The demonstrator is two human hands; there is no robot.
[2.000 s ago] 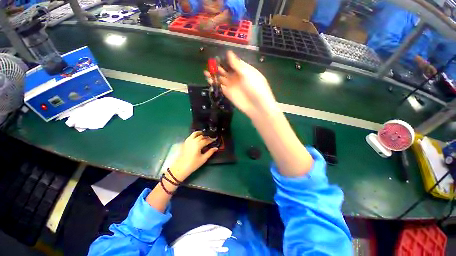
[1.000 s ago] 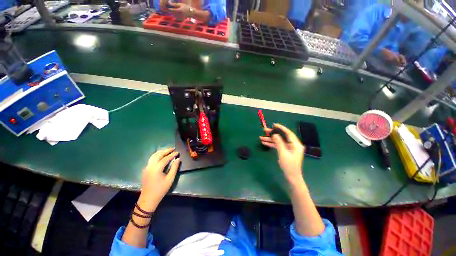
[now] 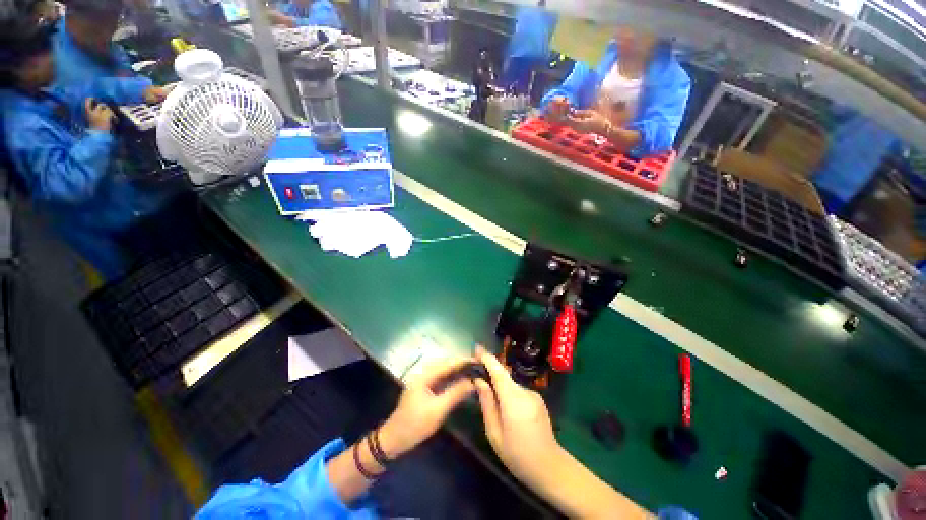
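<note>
My left hand (image 3: 424, 408) and my right hand (image 3: 516, 418) meet in front of the press. Their fingertips hold a small dark part (image 3: 475, 373), mostly hidden by the fingers. The black press fixture (image 3: 528, 310) stands just beyond my hands, its red handle (image 3: 564, 338) pointing down toward the orange bits at its base. A round black part (image 3: 607, 429) lies on the bench right of the press. Another dark round part (image 3: 675, 442) lies further right, at the near end of the red marker pen (image 3: 685, 386).
A white cloth (image 3: 360, 233) lies before the blue instrument (image 3: 330, 173), beside a white fan (image 3: 220, 117). A dark phone (image 3: 782, 475) lies lower right. Across the line are a red tray (image 3: 594, 152), a black tray (image 3: 751, 218) and a person in blue (image 3: 660, 96). Other people stand far left.
The view has turned left. My right hand has left the area by the pen and come to my left hand, in front of the press. Both hands now hold a small dark part.
</note>
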